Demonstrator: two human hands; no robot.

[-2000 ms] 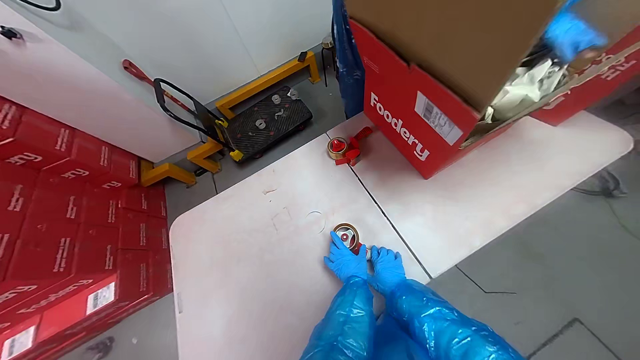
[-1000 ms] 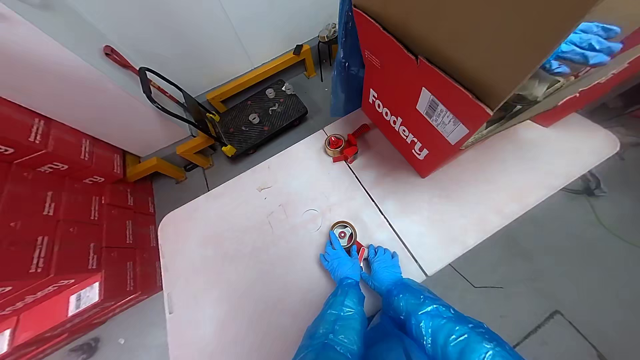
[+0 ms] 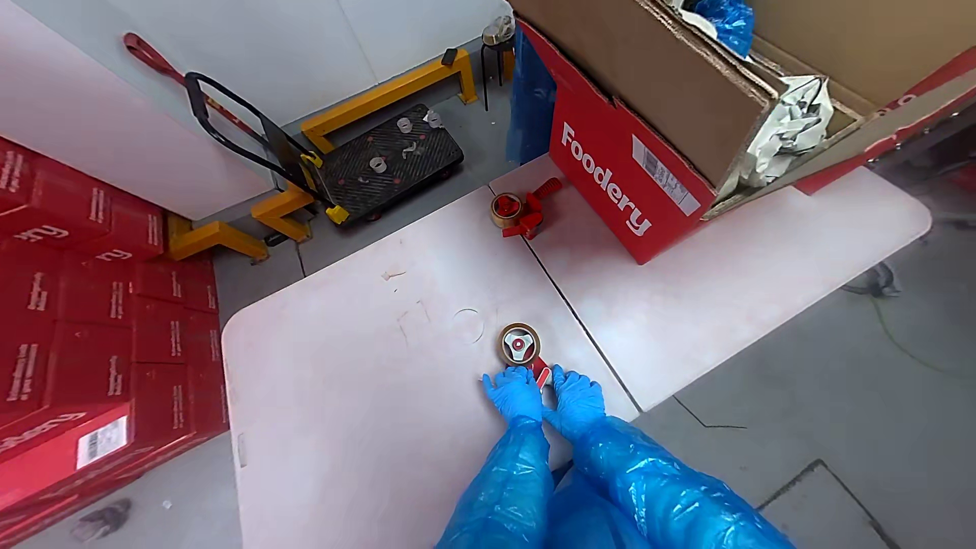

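Observation:
A red tape gun with a roll of brown packing tape (image 3: 520, 345) lies on the white folding table (image 3: 328, 381), near its front edge. My left hand (image 3: 515, 395), in a blue glove, rests on the lower part of the tape gun with its fingers curled over it. Close beside it, my right hand (image 3: 577, 400), gloved too, touches the gun's handle end; whether its fingers close on it is hard to tell. A second red tape gun (image 3: 516, 211) with brown tape lies farther back on the table, left of the big carton.
An open red carton (image 3: 602, 175) holding crumpled paper (image 3: 793, 126) and blue plastic stands on the table's back right. Red boxes (image 3: 99, 328) are stacked at left. A platform trolley (image 3: 389, 164) stands on the floor behind, by a yellow barrier (image 3: 396, 88).
A blue glove seen at the big carton's opening one second ago does not show there now. Both my hands stay at the near tape gun, with the left hand's fingers now lower on it.

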